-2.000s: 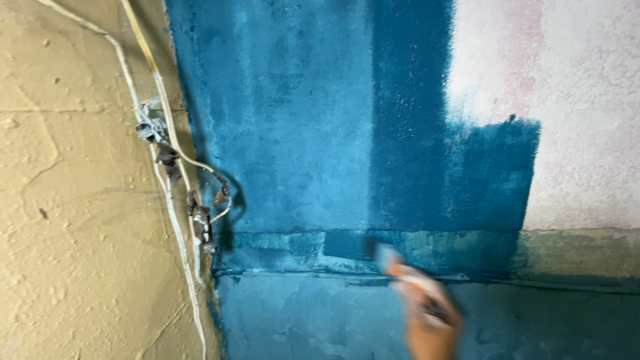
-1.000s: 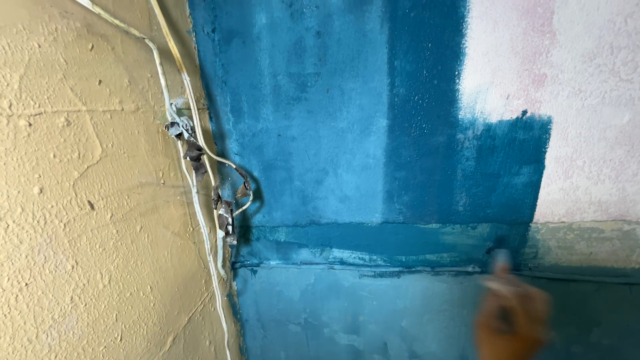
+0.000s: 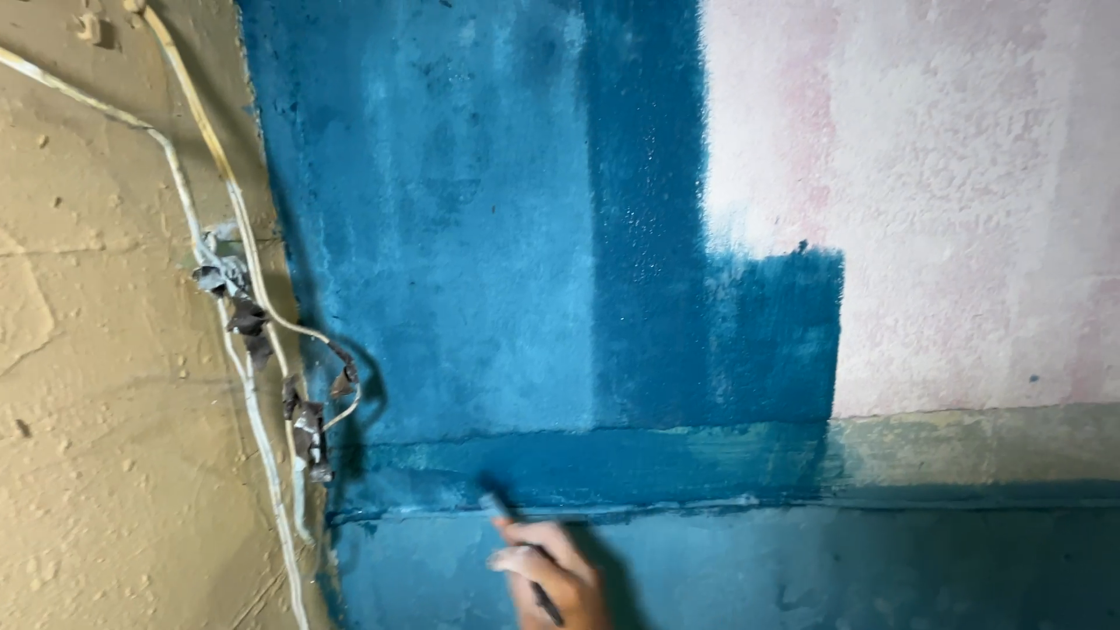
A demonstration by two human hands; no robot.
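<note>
At the lower middle my right hand (image 3: 556, 577) grips a paintbrush (image 3: 495, 506). Its blurred bristle end lies against the left part of a blue-painted horizontal band (image 3: 612, 464), and its dark handle shows below the fingers. Fresh darker blue covers much of this band; toward the right the paint thins into streaks over a beige-green strip (image 3: 962, 448). Above stands a wall of lighter blue (image 3: 472, 219) with a dark blue vertical stripe (image 3: 647, 192). My left hand is out of the frame.
On the left is a rough tan wall (image 3: 105, 437). Old white cables (image 3: 262, 437) run down near the corner, with a loose loop and torn dark tape (image 3: 308, 429). Whitish-pink wall (image 3: 945, 219) lies at the right. A narrow ledge (image 3: 700, 505) runs under the band.
Since one second ago my right hand has moved left along the band with the brush. Two seconds ago the band's middle showed more patchy, lighter paint; it is now more evenly dark blue.
</note>
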